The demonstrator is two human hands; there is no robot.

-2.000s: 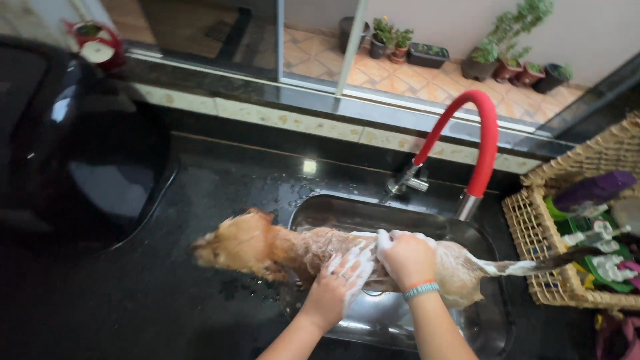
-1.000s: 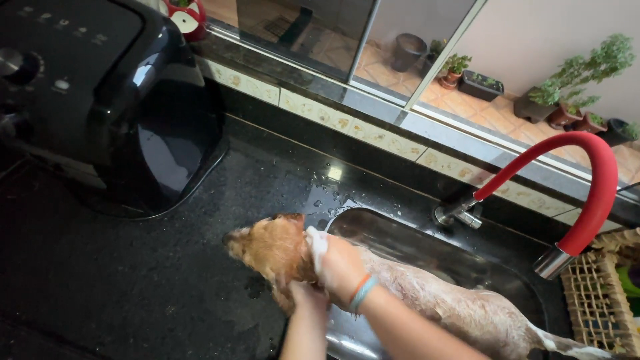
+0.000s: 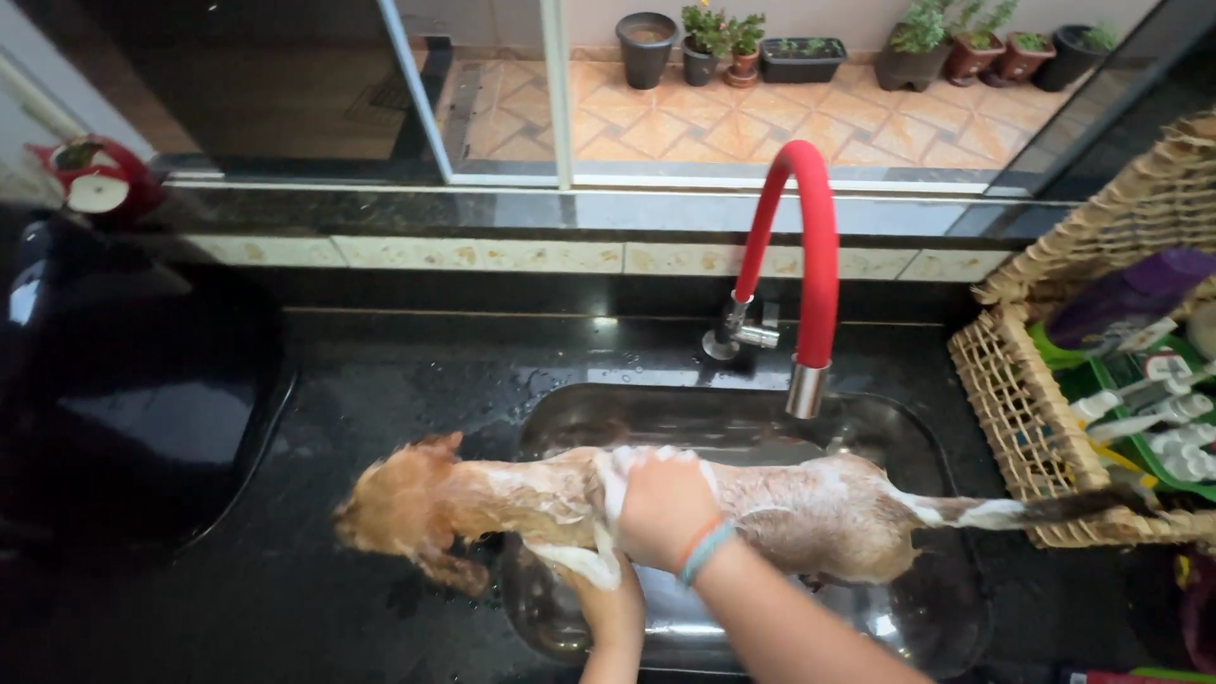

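A wet, soapy dog with a tan head and paler body stands over a stainless steel sink, its head to the left above the black counter and its tail reaching right to the basket. My right hand, with lather on the fingers and bands at the wrist, lies bent over the dog's back behind the shoulders. Lower and to the left, my left hand is against the dog's near side at the chest; its fingers are partly hidden under foam and the body.
A red flexible faucet arches over the sink's back edge. At right is a wicker basket with bottles and a purple container. A glossy black appliance stands at left. Behind are a sliding window and potted plants outside.
Both hands have moved from the dog's neck back to its shoulders and chest. The view has swung, bringing the whole dog and the basket into frame.
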